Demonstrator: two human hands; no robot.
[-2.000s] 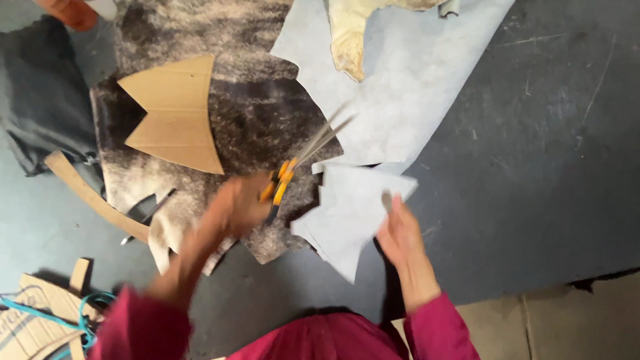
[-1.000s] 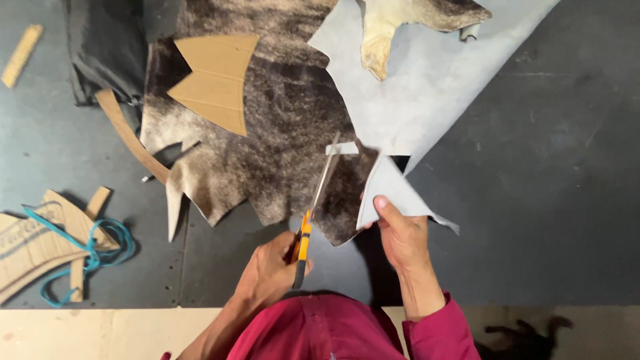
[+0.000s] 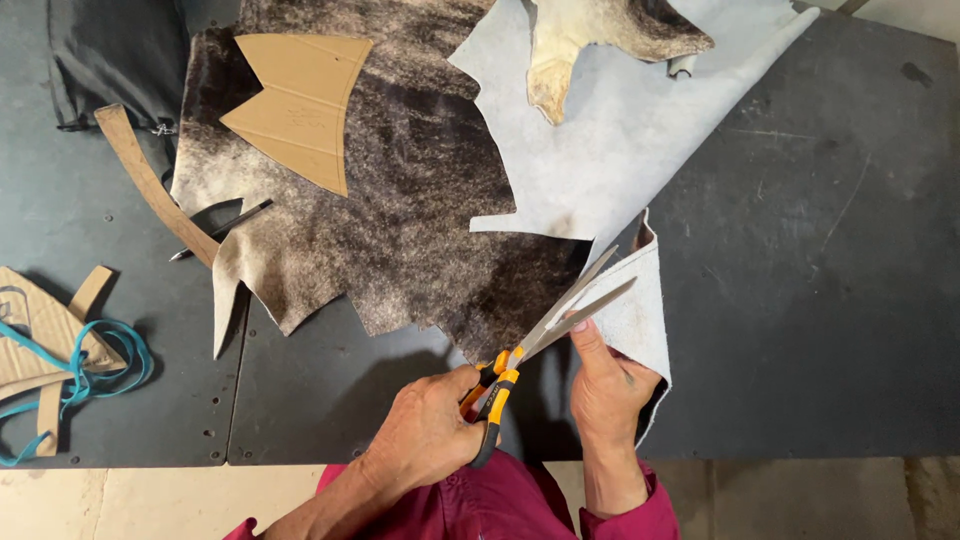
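My left hand (image 3: 431,424) grips the yellow and black handles of a pair of scissors (image 3: 495,386). The scissor blades are apart and reach up to the right, over the near edge of a small piece of hide (image 3: 634,315). My right hand (image 3: 611,386) holds that piece, pale side up, with the thumb on top beside the blades. Left of the blades lies a large brindle hide (image 3: 420,225), hair side up. Part of the hide is folded over, showing its pale underside (image 3: 585,165). A notched cardboard template (image 3: 304,112) rests on the hair.
A curved cardboard strip (image 3: 154,187) and a black pen (image 3: 225,229) lie at the hide's left edge. Further left are cardboard pieces (image 3: 45,322) with a blue cord (image 3: 139,367). A black bag (image 3: 116,60) sits at the upper left of the dark table (image 3: 810,300).
The scissors, upright one second ago, now slant up to the right with blades spread. My right hand still holds the small hide piece, which has turned and shows more of its pale side.
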